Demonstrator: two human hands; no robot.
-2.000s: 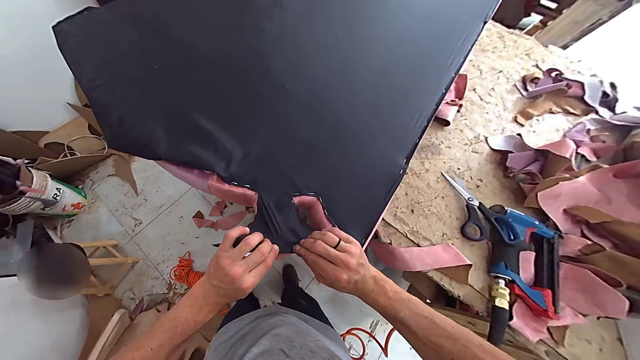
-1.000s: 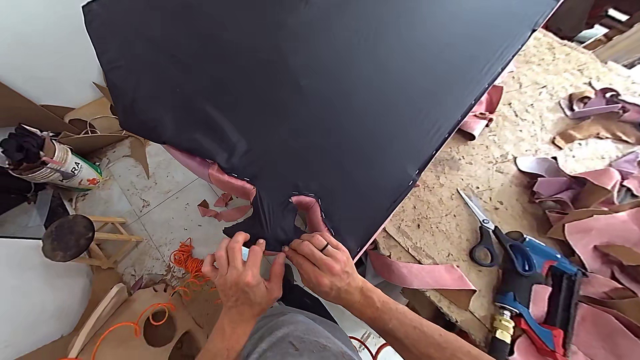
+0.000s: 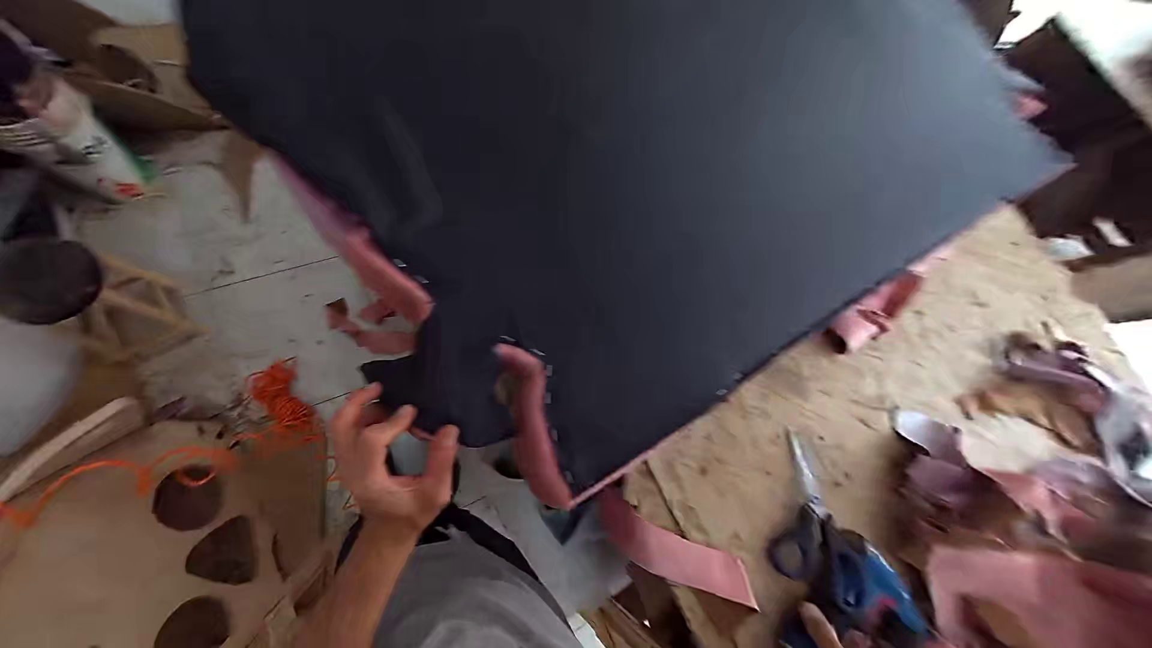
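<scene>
A large panel covered in black fabric (image 3: 630, 198), edged with pink material (image 3: 533, 423) and a line of staples, fills the upper middle. My left hand (image 3: 396, 459) is spread by the loose black flap at its near edge; whether the fingertips touch it I cannot tell. Only a fingertip of my right hand (image 3: 821, 625) shows at the bottom, beside a blue and black staple gun (image 3: 868, 585); its grip is hidden. Scissors (image 3: 810, 504) with dark handles lie just above the staple gun on the chipboard table.
Pink and brown scraps (image 3: 1035, 576) are heaped on the chipboard table (image 3: 783, 405) at the right. A pink strip (image 3: 684, 553) hangs at its near edge. Left are an orange coiled hose (image 3: 283, 396), a round stool (image 3: 49, 279), a white bucket (image 3: 94, 148) and a board with holes (image 3: 90, 558).
Both hands were together at the black flap. My right hand has left it and moved right to the staple gun, while my left hand has spread its fingers. The view has shifted.
</scene>
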